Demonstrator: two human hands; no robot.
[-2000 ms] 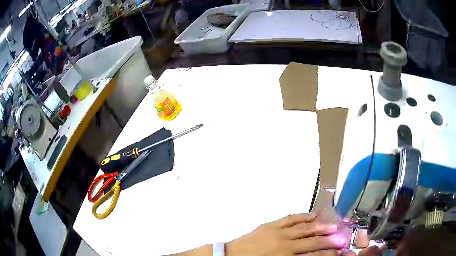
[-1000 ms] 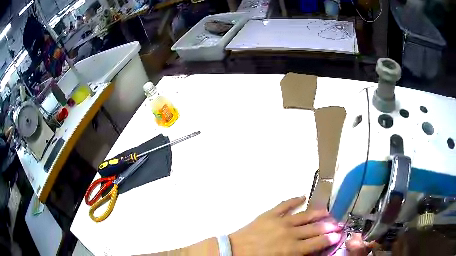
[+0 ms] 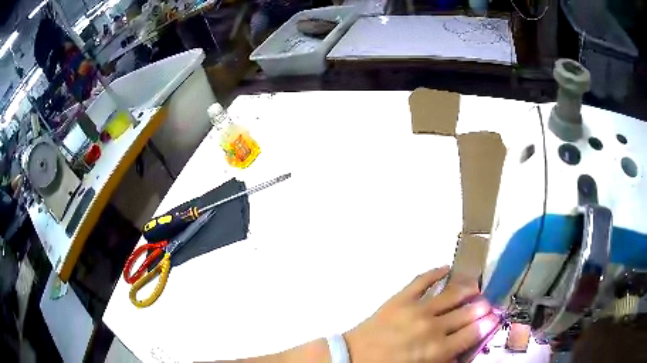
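My left hand [image 3: 418,322] lies palm down, fingers spread, beside the needle area [image 3: 500,319], which glows pink. Its fingers rest over the near end of a chain of brown fabric pieces [image 3: 482,177]. The chain runs away from me along the left of the sewing machine head [image 3: 532,248]. The farthest piece [image 3: 434,112] lies at the table's back edge. Fingers and machine head hide the stitching point. A small brown patch [image 3: 518,337] shows right of the needle area; I cannot tell what it is. My right hand cannot be made out.
On the white table [image 3: 340,234], a bottle with yellow-orange lower part [image 3: 241,150] stands at back left. A screwdriver [image 3: 170,223] and scissors [image 3: 150,283] lie on dark cloth [image 3: 227,227]. White tubs [image 3: 298,62] stand beyond. A grey post [image 3: 567,99] rises from the machine.
The brown chain has moved away from me, towards the back edge. My left hand stays at the needle area, its fingers shifted slightly. Fingertips seen right of the needle are no longer discernible. The view has shifted slightly.
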